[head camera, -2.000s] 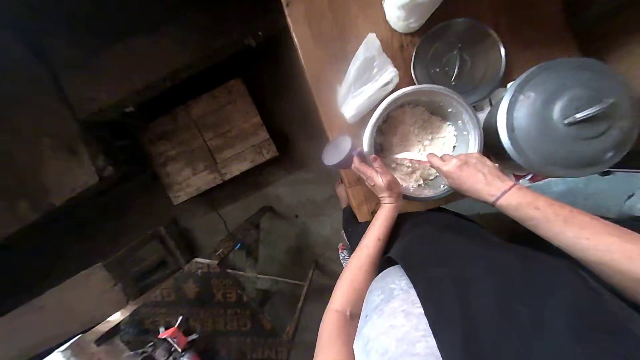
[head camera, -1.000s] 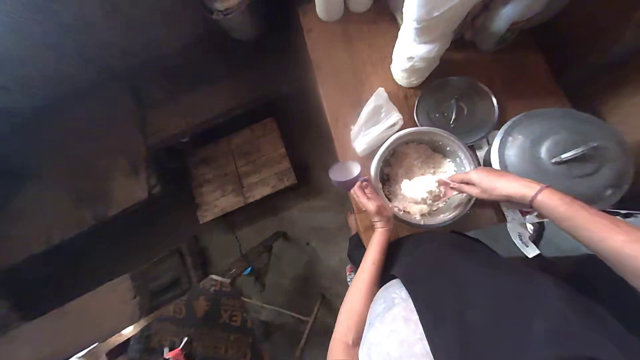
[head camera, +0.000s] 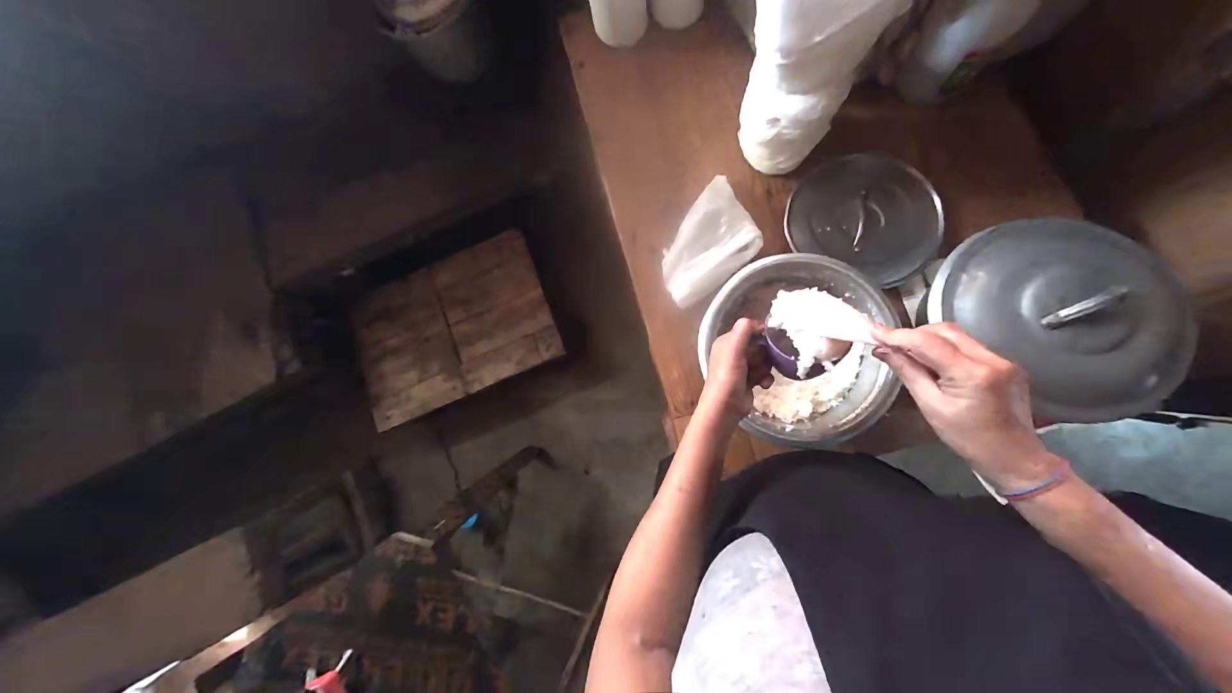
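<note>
My left hand (head camera: 737, 370) grips a purple cup (head camera: 784, 354) over the inside of a round metal pot (head camera: 717, 318). In my right hand (head camera: 967, 390) is a white spoon or paddle (head camera: 847, 329), heaped with white rice-like food (head camera: 813, 313) and held above the cup's mouth. More of the pale food (head camera: 797, 399) lies in the bottom of the pot. The heap and my fingers hide part of the cup. Around my right wrist is a thin band.
A metal lid (head camera: 863, 219) lies behind the pot, and a large lidded pot (head camera: 1068, 322) stands to the right. A crumpled plastic bag (head camera: 710, 245) and a bulky white bag (head camera: 794, 96) rest on the wooden table (head camera: 654, 125). A wooden slatted surface (head camera: 457, 327) is at left.
The purple cup in my left hand has moved from outside the pot's left rim to over its inside. My right hand has lifted the spoon with a heap of food.
</note>
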